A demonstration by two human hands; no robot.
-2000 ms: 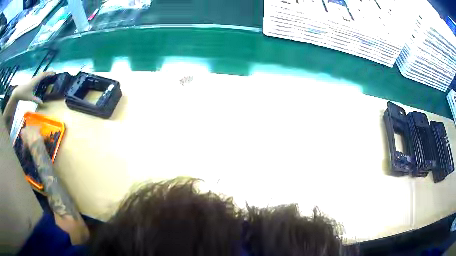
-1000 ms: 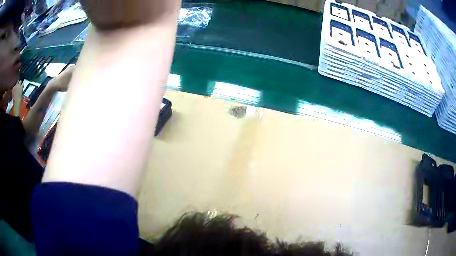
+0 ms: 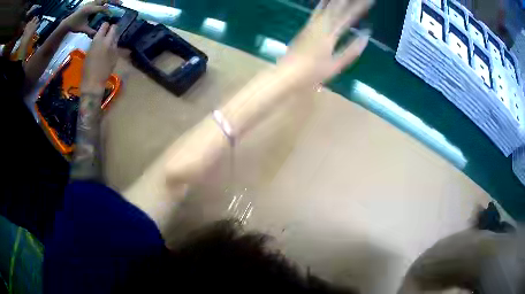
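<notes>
My left hand [image 3: 328,49] reaches out over the far edge of the cardboard, motion-blurred, fingers spread, holding nothing visible. A pale band is on its wrist. A blurred skin-toned shape, probably my right hand or forearm [image 3: 466,264], is cut off at the lower right; its fingers cannot be made out. Just beyond it a small part of the black frames [image 3: 489,217] shows; the rest is hidden. A stack of black phone middle frames [image 3: 193,76] lies flat on the cardboard at the upper left, beyond my left forearm and not touched by me.
At left a co-worker's hands [image 3: 103,49] are at another black frame [image 3: 128,27]. The tattooed forearm crosses an orange tray [image 3: 115,92] of small black parts. White blister trays [image 3: 455,86] are piled at upper right on the green bench [image 3: 385,86]. Tan cardboard [image 3: 345,172] covers the near bench.
My left arm has swung down from upright to a slant across the cardboard, and its hand has come into view. The view has tilted; a blurred shape now covers most of the right-hand frames.
</notes>
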